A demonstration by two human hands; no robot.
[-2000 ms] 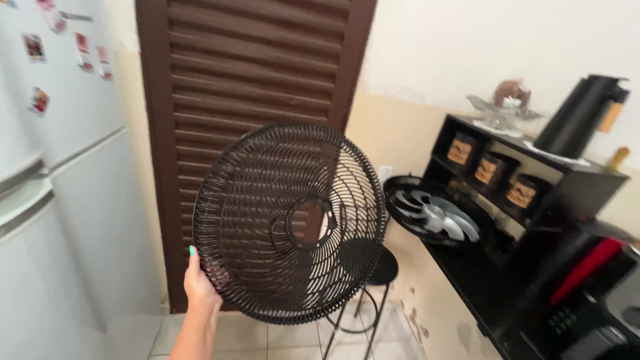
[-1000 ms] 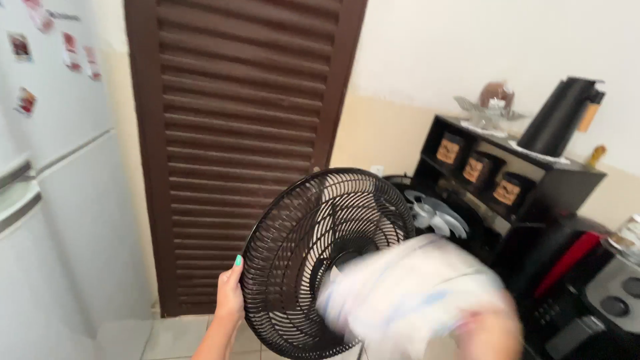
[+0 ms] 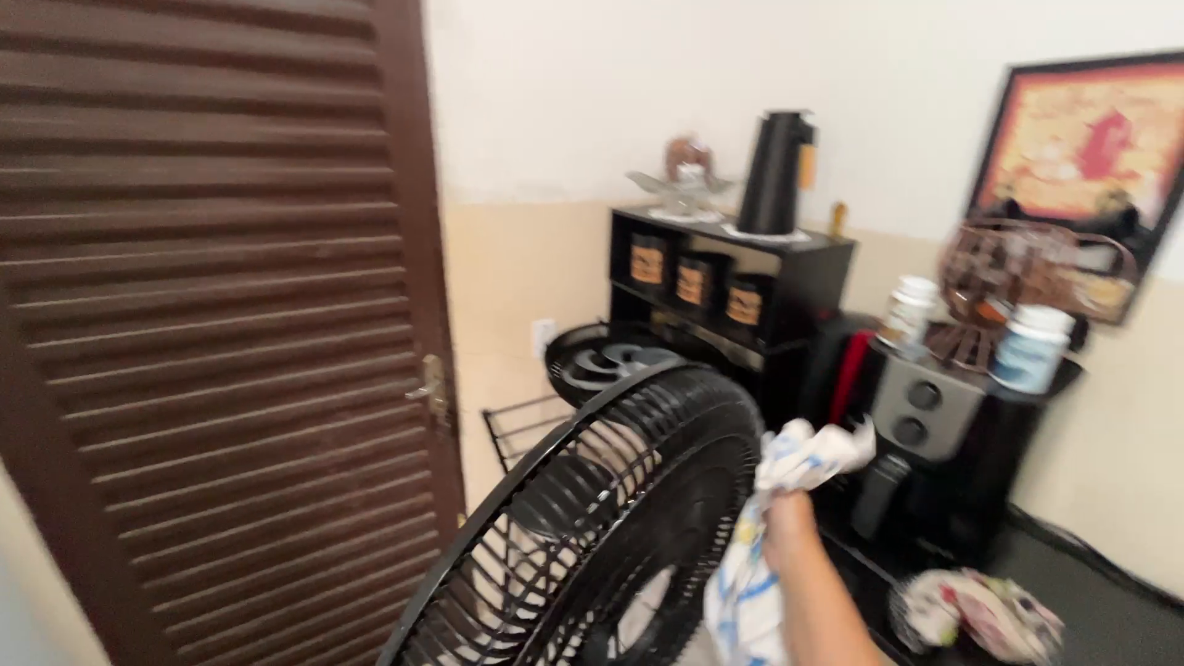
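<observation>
A black plastic fan grille (image 3: pixel 592 518) stands tilted at the lower middle of the head view. At its right rim is my right hand (image 3: pixel 789 518), closed on a white cloth with blue and yellow marks (image 3: pixel 745 592); part of the cloth sticks up above the hand against the rim. My left hand is out of the frame. Behind the grille, another round black fan part with grey blades (image 3: pixel 610 363) rests by the shelf.
A louvred brown door (image 3: pixel 231 324) fills the left. A black shelf (image 3: pixel 809 287) holds dark canisters and a black thermal jug (image 3: pixel 775 176). Bottles and a wire basket top a black air fryer (image 3: pixel 934 462). A patterned cloth bundle (image 3: pixel 980 615) lies at the lower right, near a black stool (image 3: pixel 564 495).
The grille has turned more edge-on. My right hand with the cloth has moved from its face to its right rim. My left hand has left the frame. The view has swung right.
</observation>
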